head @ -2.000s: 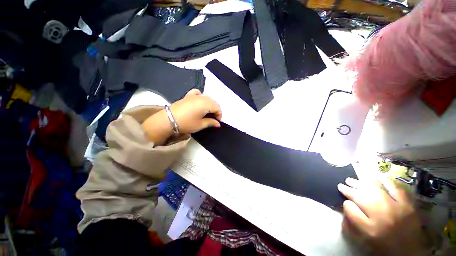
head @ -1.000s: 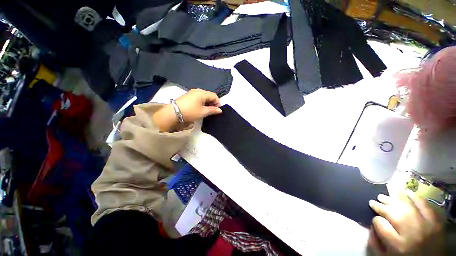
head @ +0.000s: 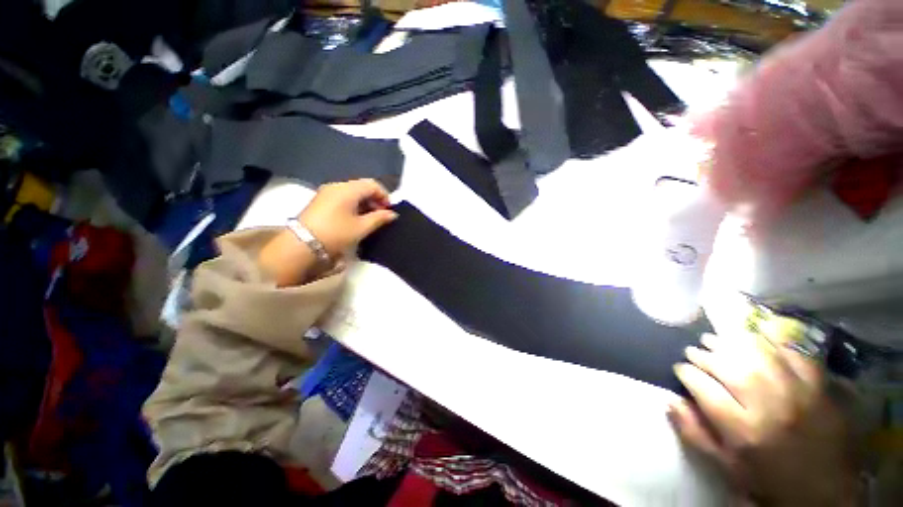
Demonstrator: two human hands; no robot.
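A long curved black collar piece point(head: 525, 309) lies flat on the white table point(head: 554, 426), running from upper left to lower right. My left hand point(head: 347, 220) pinches its upper left end between thumb and fingers. My right hand point(head: 757, 411) lies at its lower right end, fingertips on or at the cloth beside the machine; it is blurred and overlit. The needle area is hidden by glare and my right hand.
Stacked dark grey pieces point(head: 307, 151) lie at upper left, loose dark strips point(head: 540, 99) above the work. A pink yarn bundle point(head: 812, 109) hangs at upper right, with a red scrap point(head: 868, 188) below it. Fabric heaps lie at far left.
The view swung left and back. Over the last two seconds my left hand has moved slightly up and left with the piece's end. My right hand stays at the other end.
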